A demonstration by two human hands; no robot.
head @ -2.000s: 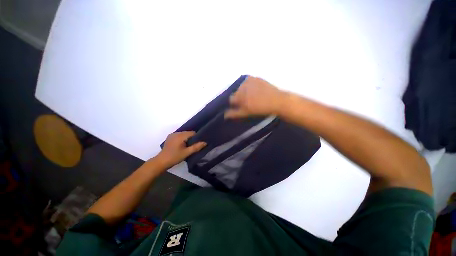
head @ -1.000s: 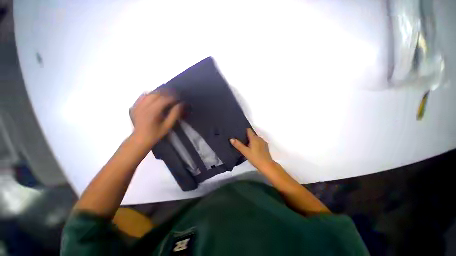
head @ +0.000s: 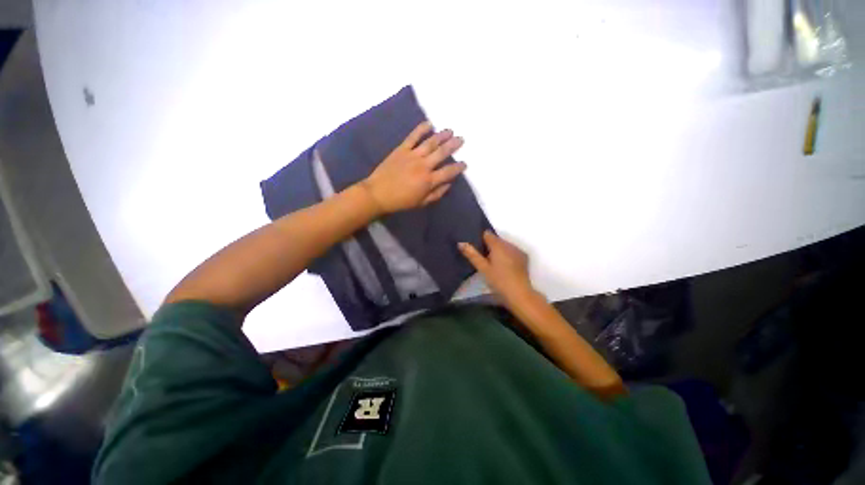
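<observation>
A dark navy-grey garment (head: 353,142) lies folded on the white table (head: 607,161), close to my body. A pale grey wedge shows at its centre near the front edge. My left hand (head: 413,172) lies flat on the garment's upper right part, fingers spread, palm down. My forearm covers part of the cloth. My right hand (head: 498,263) holds the garment's lower right edge, thumb on top; its fingertips are partly hidden.
A clear bag with whitish contents (head: 766,47) lies at the far right of the table. A yellow pen or marker (head: 811,127) is below it. A pale grey tub (head: 71,189) stands left of the table. Dark clear-wrapped items (head: 631,327) are below the front edge.
My left hand has moved from the garment's left edge to its upper right part. My right hand stays at the lower right edge. The camera view has shifted.
</observation>
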